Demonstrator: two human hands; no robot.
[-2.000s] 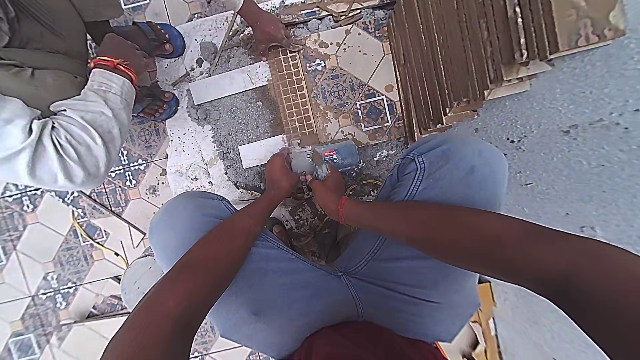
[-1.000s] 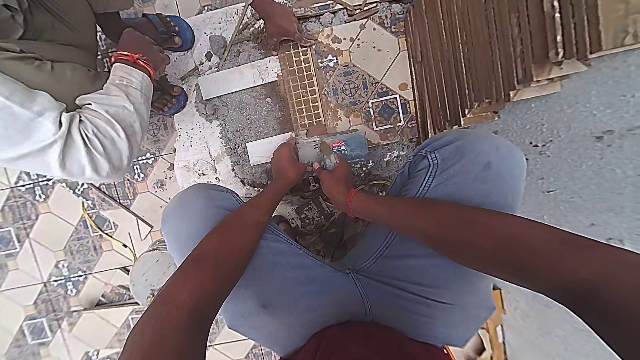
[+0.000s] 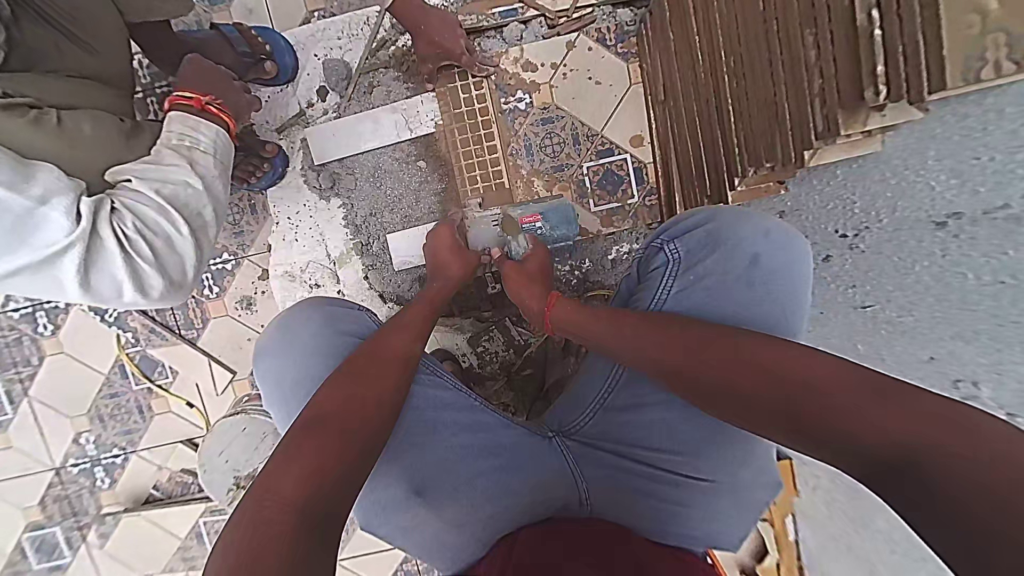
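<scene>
Both my hands are on a blue and grey power tool (image 3: 552, 222), which looks like an angle grinder or tile cutter. My left hand (image 3: 452, 258) grips its grey front end, and my right hand (image 3: 524, 272) grips beside it, near the body. Its blade or disc is hidden. The tool lies over the near end of a brown tile strip (image 3: 478, 144) with a raised grid back. Right of that strip is a patterned tile (image 3: 552, 140) with brown splashes. A co-worker's hand (image 3: 448, 44) presses the strip's far end. A white tile strip (image 3: 412, 242) sits left of my left hand.
Another white strip (image 3: 372, 128) lies on rough mortar. A row of tiles on edge (image 3: 744, 96) stands at upper right. The co-worker's sandalled feet (image 3: 268, 164) and sleeved arm (image 3: 144, 216) are at left, above a round pale container (image 3: 238, 448) and a yellow cable (image 3: 160, 384).
</scene>
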